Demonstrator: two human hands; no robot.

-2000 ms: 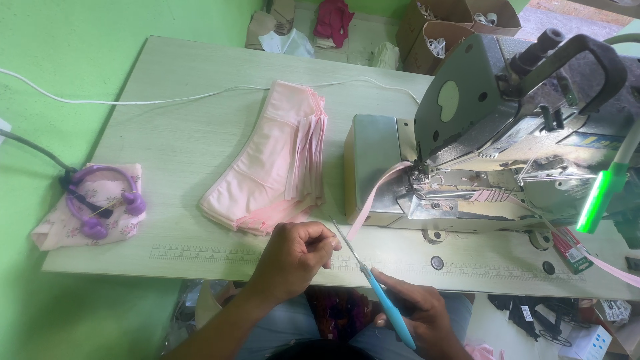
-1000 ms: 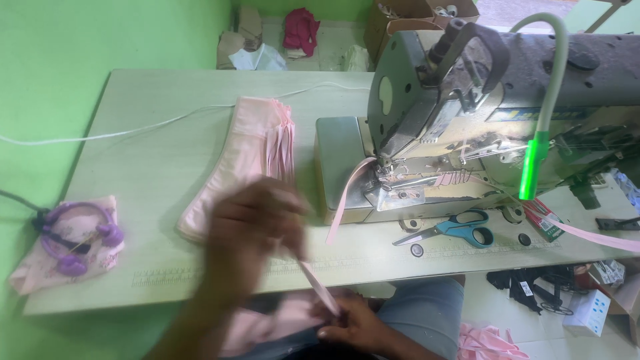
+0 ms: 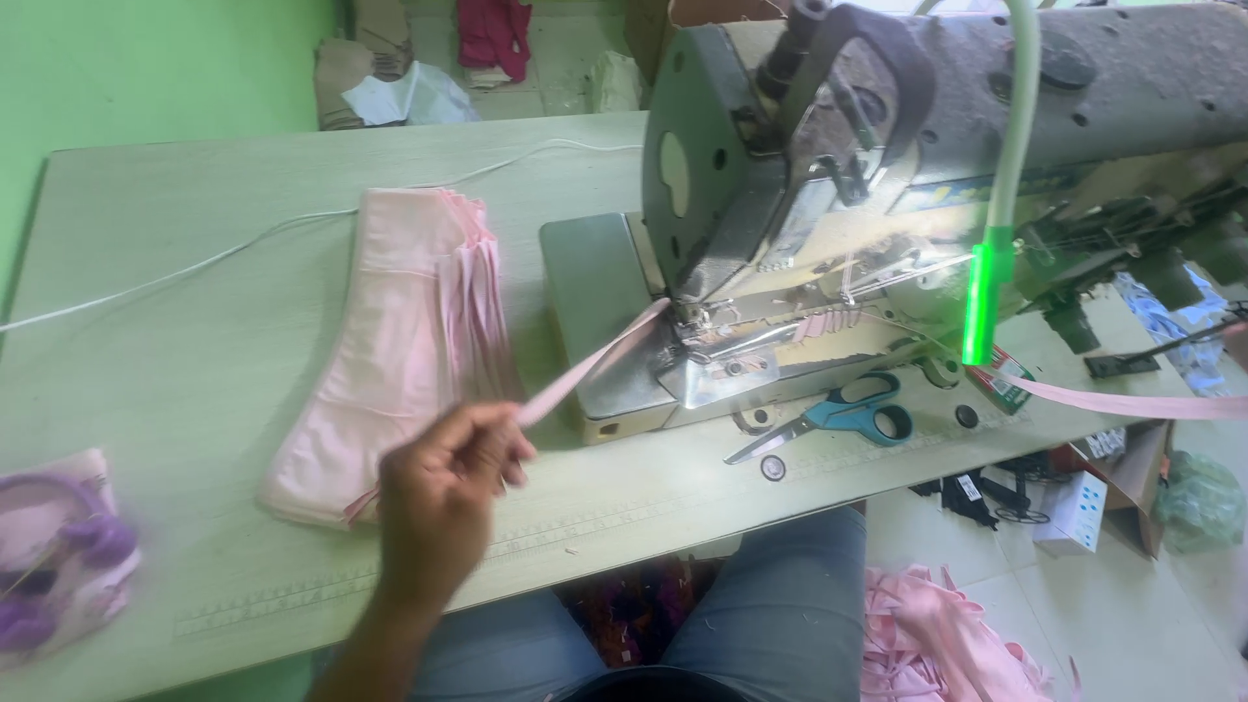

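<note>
My left hand (image 3: 444,487) pinches the free end of a narrow pink fabric strip (image 3: 585,369), which runs taut up to the presser-foot area of an industrial sewing machine (image 3: 829,175). Just behind that hand a stack of folded pink fabric pieces (image 3: 390,331) lies on the table. At the right edge only a blurred bit of my right hand (image 3: 1236,341) shows, beside a thin dark rod; its fingers cannot be made out. Teal-handled scissors (image 3: 838,419) lie in front of the machine. Another pink strip (image 3: 1121,402) reaches the machine from the right.
Purple headphones (image 3: 97,531) rest on folded fabric at the left. A white cable (image 3: 244,249) crosses the table (image 3: 175,409). A lit green-tipped lamp (image 3: 980,302) hangs before the machine. Pink fabric (image 3: 936,634), a white box (image 3: 1071,512) and a green plastic bag (image 3: 1204,502) are on the floor.
The scissors, in my right hand two seconds ago, were on the table one second ago. My left hand now holds the strip at the machine. My right hand has moved from my lap to the far right.
</note>
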